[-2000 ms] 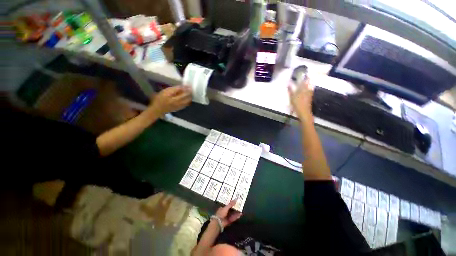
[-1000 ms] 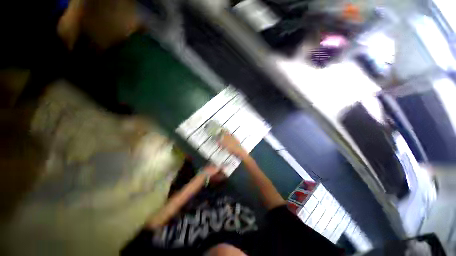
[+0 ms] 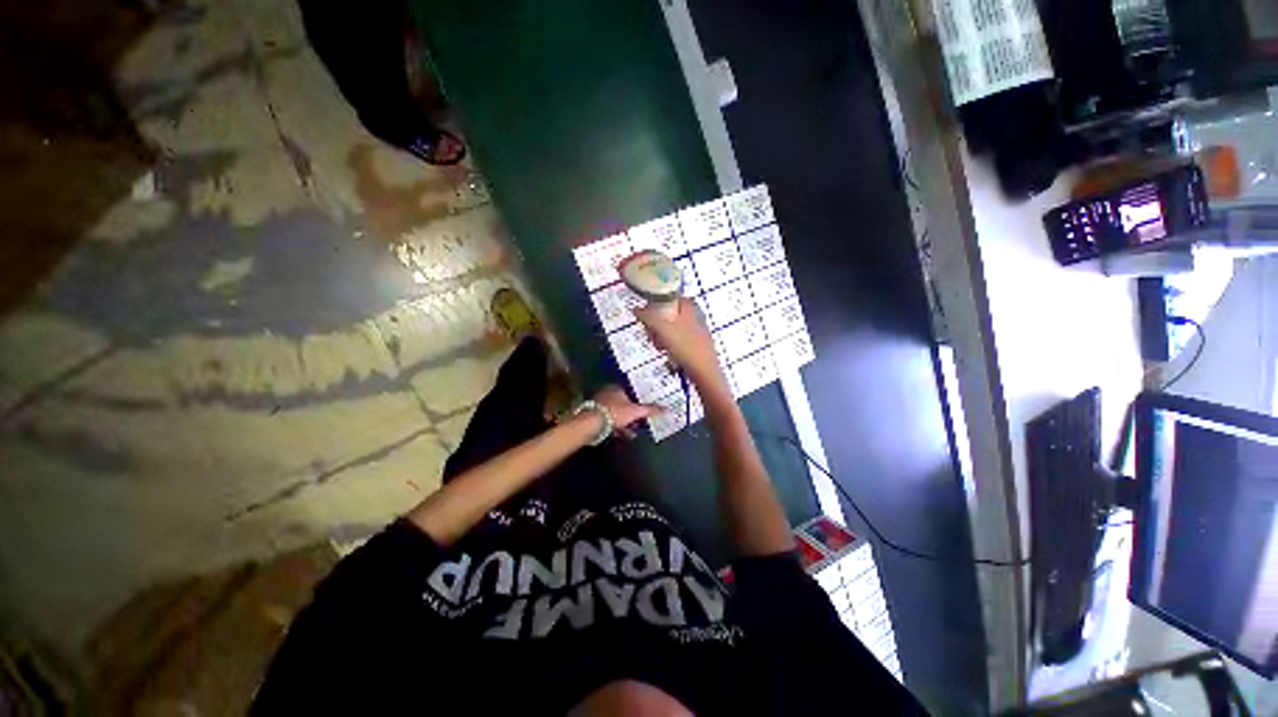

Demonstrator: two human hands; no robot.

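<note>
A block of small white-labelled product boxes point(image 3: 743, 287) lies in a tight grid on the green bench point(image 3: 575, 126). My right hand point(image 3: 678, 336) is closed around the handle of a pale barcode scanner point(image 3: 652, 276), whose rounded head is over the upper left part of the block. My left hand point(image 3: 624, 412) is at the block's near lower left corner, fingers touching its edge; whether it grips a box is unclear. It wears a beaded bracelet. A thin dark cable point(image 3: 869, 525) runs toward the shelf.
More boxes with red sides point(image 3: 852, 588) lie by my right arm. The white shelf point(image 3: 967, 280) holds a keyboard point(image 3: 1065, 518), monitor point(image 3: 1212, 525), lit smartphone point(image 3: 1128, 214) and black machine with hanging paper point(image 3: 992, 49). Another person's foot point(image 3: 437, 147) shows on the worn floor.
The scanner, first held over the shelf, came down over the boxes and now sits near the block's upper left. The view has swung round; the other person's hand with the paper is out of view.
</note>
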